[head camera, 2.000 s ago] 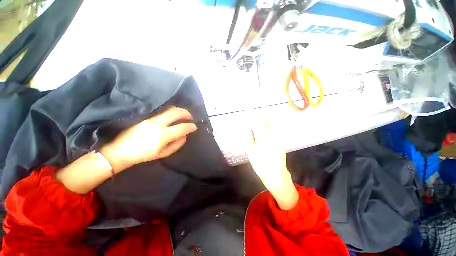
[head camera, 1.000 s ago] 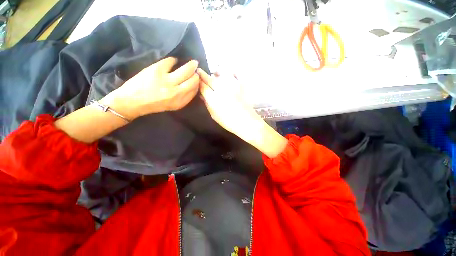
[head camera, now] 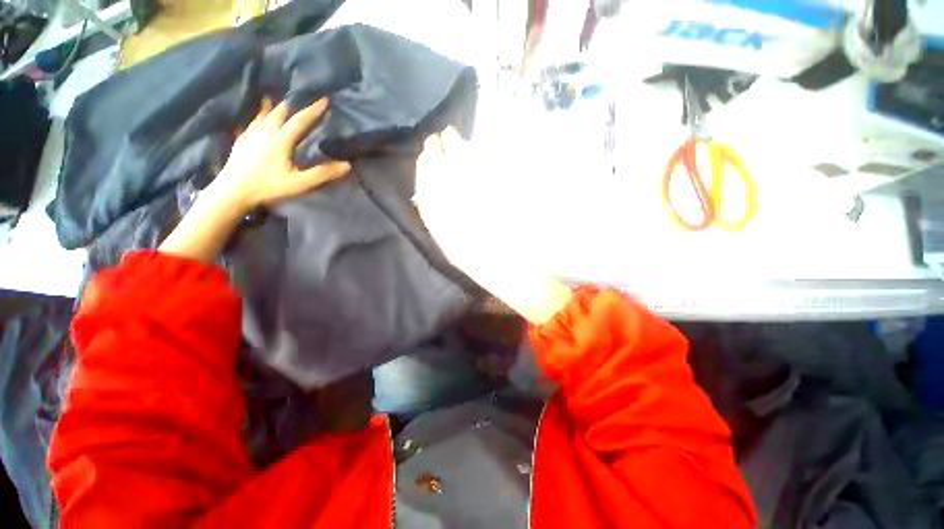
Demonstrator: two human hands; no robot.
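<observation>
A dark grey garment piece (head camera: 342, 279) lies over the left part of the white table and hangs over its front edge. My left hand (head camera: 271, 160) lies on the cloth with its fingers spread. My right hand (head camera: 455, 212) is at the cloth's right side, its fingertips at the edge near a fold; it is overexposed, and whether it pinches the cloth cannot be told. A dark seam line runs between my hands. Thread scissors (head camera: 710, 186) with a red and an orange-yellow loop lie right of my right hand.
The sewing machine head (head camera: 725, 36) with "JACK" lettering stands at the back right. A measuring strip (head camera: 787, 300) runs along the table's front edge. A dark garment bundle (head camera: 828, 413) lies below at the right. Small dark scraps (head camera: 880, 168) lie right of the scissors.
My hands have moved apart; my left hand now lies spread on the cloth. The cloth has been shifted and refolded, with a seam line now showing. The view has shifted, bringing the machine head back.
</observation>
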